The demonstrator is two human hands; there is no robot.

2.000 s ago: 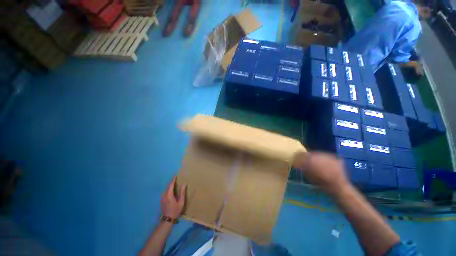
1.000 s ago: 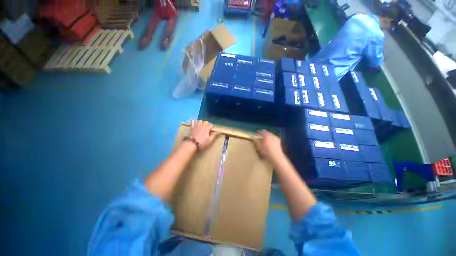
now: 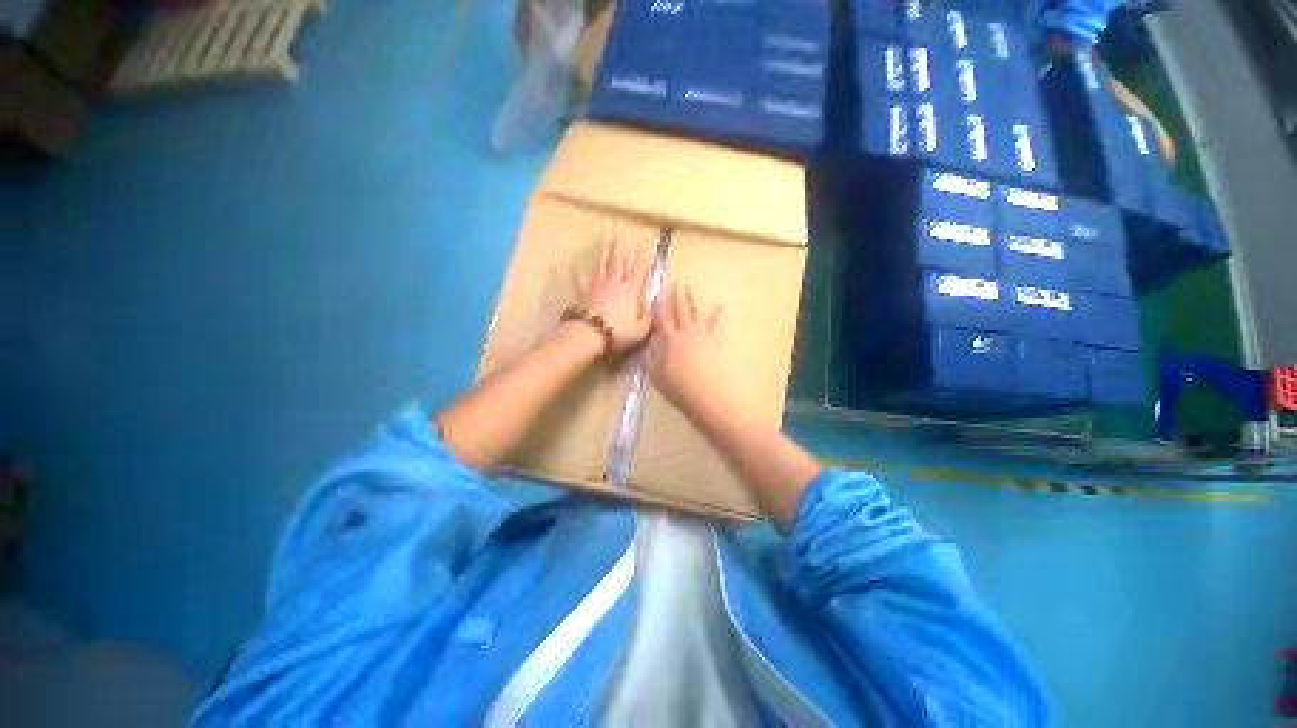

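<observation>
A brown shipping carton (image 3: pixel 569 384) is right in front of me, against my body, with a strip of shiny packing tape (image 3: pixel 626 420) down its middle. Its far flap (image 3: pixel 683 178) lies outward at the far edge. My left hand (image 3: pixel 620 289) rests flat on the carton with fingers spread, left of the tape. My right hand (image 3: pixel 686 339) lies beside it, on the right of the tape, fingers also spread. Neither hand grips anything. The carton's inside is hidden.
Stacks of dark blue product boxes (image 3: pixel 1031 292) stand on the green worktable (image 3: pixel 1181 306) ahead and right. Another person's hand (image 3: pixel 1145 121) is near the far boxes. Clear film (image 3: pixel 534 86) hangs by an open carton beyond. A pallet (image 3: pixel 221 36) is far left; a red basket (image 3: pixel 1284 387) is right.
Both hands have left the carton's far edge and now lie flat near the middle of its face. The far flap now shows spread outward. The view has tilted down.
</observation>
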